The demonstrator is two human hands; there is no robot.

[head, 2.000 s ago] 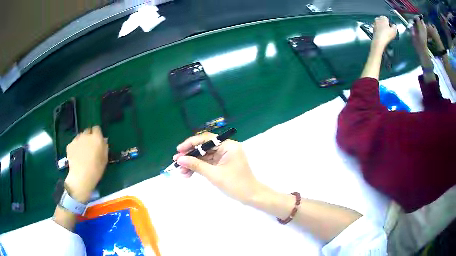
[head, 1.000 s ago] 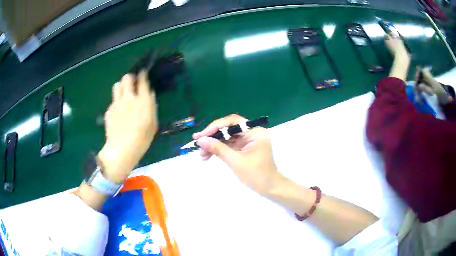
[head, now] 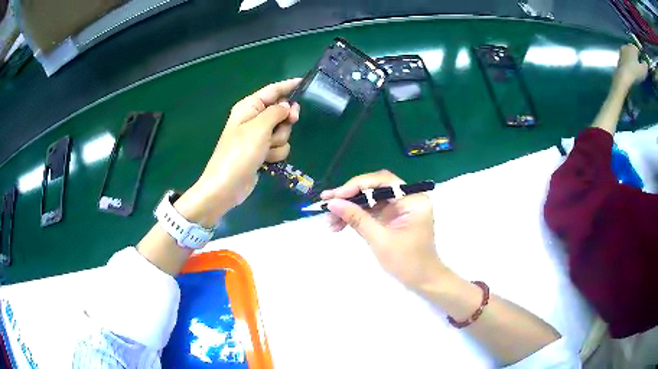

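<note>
My left hand (head: 249,140) grips a black phone middle frame (head: 346,72) by its left long side and holds it tilted over the green belt. Small gold and pale parts show at the frame's bottom end. My right hand (head: 393,223) holds a slim black pen-shaped tool (head: 389,193) with white bands like a pencil. The tool's pale tip is just below the frame's bottom end, with a tiny blue piece at it. Whether the tip touches the frame I cannot tell.
More phone frames lie on the green conveyor belt (head: 216,137) to the left and right. An orange tray (head: 249,303) with a shiny blue sheet (head: 195,310) sits on the white bench surface (head: 325,288). A person in a dark red sleeve (head: 599,216) reaches over the belt at right.
My left hand has moved right and now holds a phone frame clearly raised and tilted. My right hand with the tool has shifted right. Other frames have changed position in view.
</note>
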